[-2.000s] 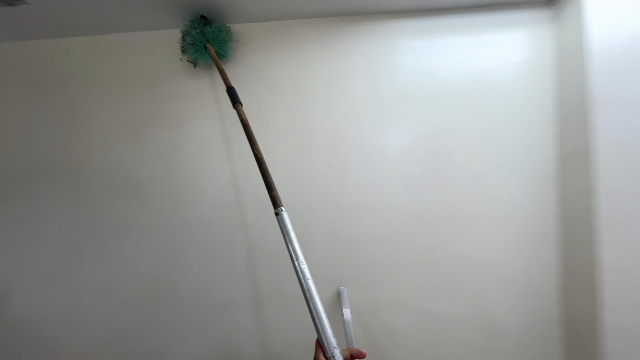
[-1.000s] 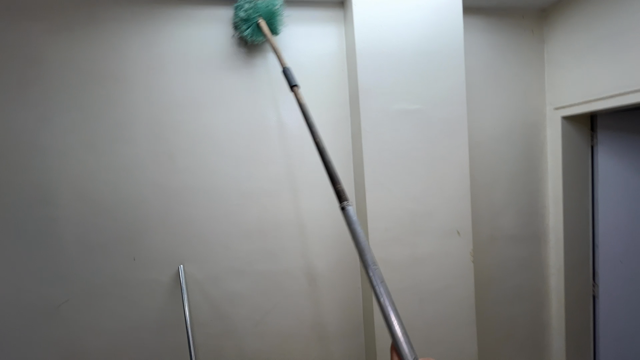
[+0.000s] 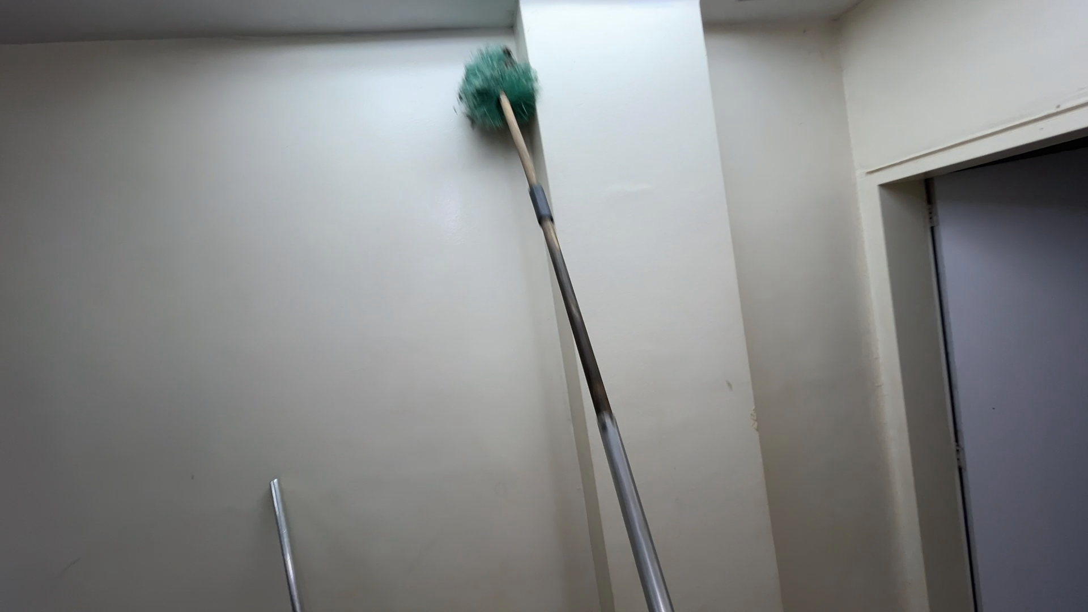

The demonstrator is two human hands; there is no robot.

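Note:
A round green bristle duster head (image 3: 497, 87) is high on the cream wall, in the corner beside a projecting pillar and a little below the ceiling. It sits on a long pole (image 3: 580, 327) with a light wooden tip, a dark grey collar (image 3: 541, 206), a dark brown middle part and a silver metal lower tube (image 3: 633, 514). The tube runs out of the bottom edge of the view. Neither of my hands shows in this frame, so their hold on the pole is hidden.
A second silver metal tube (image 3: 286, 544) stands upright, slightly tilted, before the wall at lower left. The pillar (image 3: 637, 255) juts out right of the duster. A door frame (image 3: 914, 382) with a grey door (image 3: 1020, 365) is at the right. The ceiling (image 3: 255, 19) borders the top.
The duster head has moved right along the top of the wall to the pillar's corner. The view has swung right. The hand seen at the pole's lower end earlier is out of view.

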